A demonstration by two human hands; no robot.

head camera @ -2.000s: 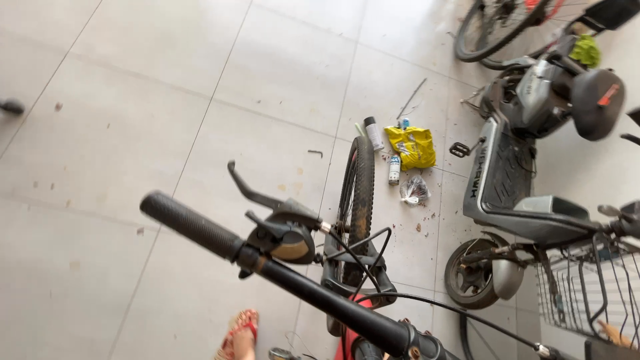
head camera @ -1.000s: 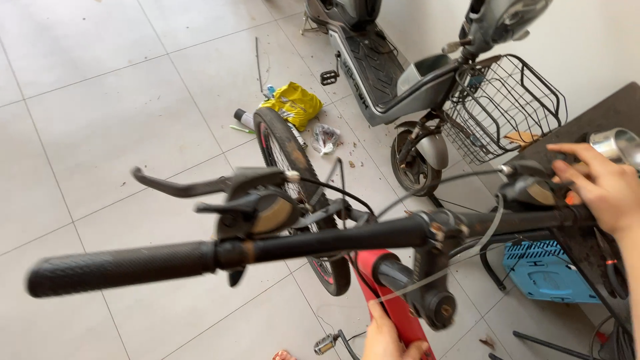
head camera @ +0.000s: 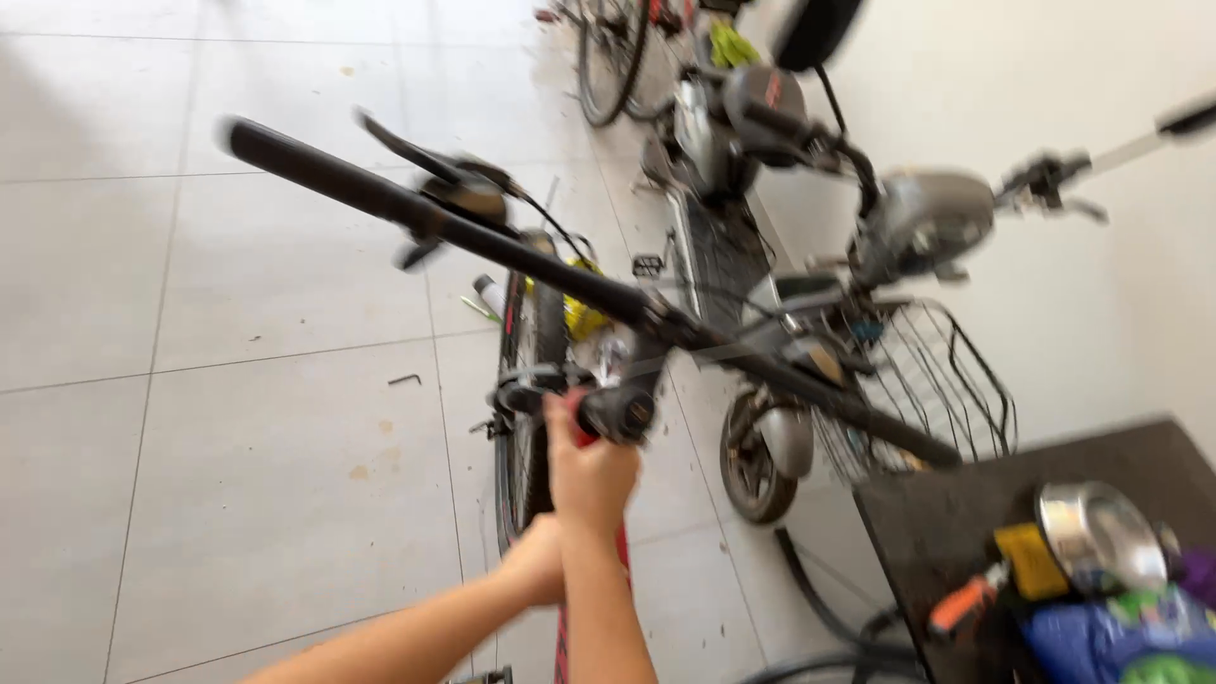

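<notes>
A bicycle's black handlebar (head camera: 541, 261) runs diagonally across the view, with a brake lever (head camera: 408, 147) near its left end. Below the stem (head camera: 622, 408), my right hand (head camera: 594, 475) is closed around the front of the red bicycle frame (head camera: 624, 551), near the head tube. My left hand (head camera: 537, 560) is lower, at the frame tube behind my right wrist; its fingers are hidden. The front tire (head camera: 549, 323) extends away beneath the bar. Motion blur softens the handlebar and hands.
A grey electric scooter (head camera: 703, 247) with a wire basket (head camera: 926, 380) stands right. At lower right, a dark table (head camera: 912, 532) holds a metal bowl (head camera: 1097, 537) and an orange-handled tool (head camera: 964, 603). A hex key (head camera: 405, 380), spray can (head camera: 489, 294) and yellow bag (head camera: 584, 318) lie on the tiles.
My right hand has left the right side of the handlebar and moved to the front of the red frame. The handlebar now slants down to the right. The view has shifted.
</notes>
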